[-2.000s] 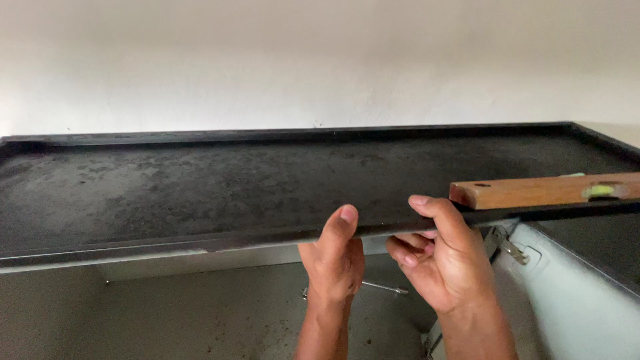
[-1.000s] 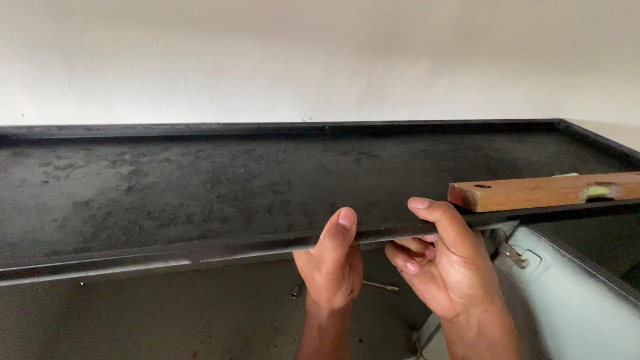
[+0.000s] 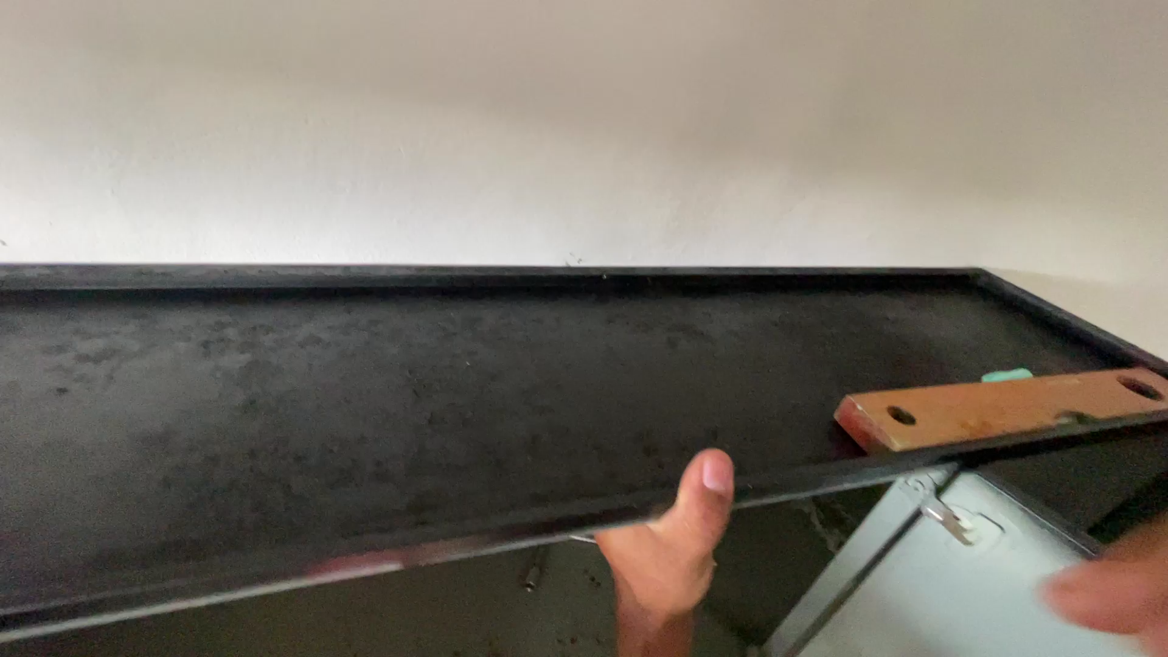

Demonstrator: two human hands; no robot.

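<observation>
My left hand (image 3: 671, 547) grips the front edge of a long black tray-like panel (image 3: 438, 401) with a raised rim, its thumb on top and its fingers hidden underneath. At the lower right edge of the view, my right hand (image 3: 1113, 584) is blurred and partly cut off, off the panel and in front of a pale door; whether it holds anything does not show. A wooden spirit level (image 3: 1004, 406) lies on the panel near its right front edge, with a small green object (image 3: 1006, 375) behind it.
A pale cabinet door (image 3: 940, 584) with a metal hinge (image 3: 946, 520) stands open below the panel at the right. Under the front edge, a metal tool end (image 3: 532, 575) shows in the dark cabinet space. A light wall (image 3: 547, 137) rises behind the panel.
My right hand has let go of the panel's front edge and moved to the right. My left hand keeps its grip there.
</observation>
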